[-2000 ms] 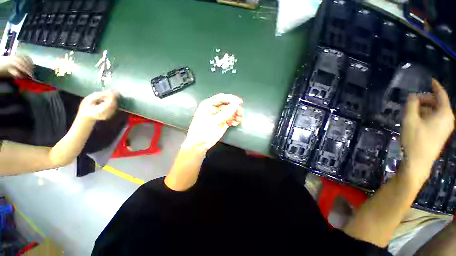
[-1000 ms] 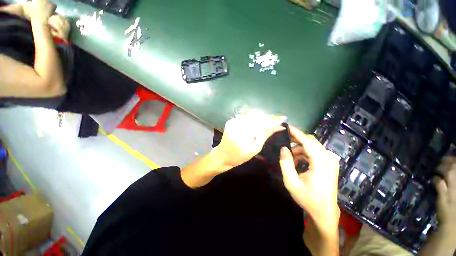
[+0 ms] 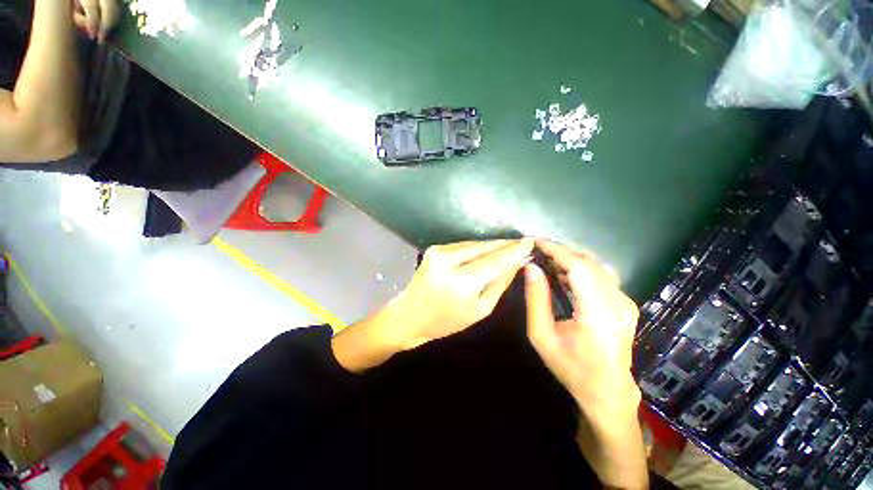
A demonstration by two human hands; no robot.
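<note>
My right hand (image 3: 589,325) holds a dark phone housing (image 3: 557,287) on edge at the bench's front edge, mostly hidden between thumb and fingers. My left hand (image 3: 459,287) has its fingertips together against the housing's upper end; whether they pinch a small part is hidden. Another phone housing (image 3: 428,136) lies flat on the green mat (image 3: 373,57) beyond my hands. A loose pile of small white inserts (image 3: 572,127) lies to its right.
A black blister tray (image 3: 704,442) with several housings fills the right side. A clear plastic bag (image 3: 771,62) is at the back right. Other pale piles and a person's arm (image 3: 43,115) are at the left. A red stool (image 3: 278,206) and carton (image 3: 48,397) stand below.
My right hand has come from over the tray to my left hand, with a housing in it. The view has shifted rightward. Over the last second both hands have stayed together at the housing.
</note>
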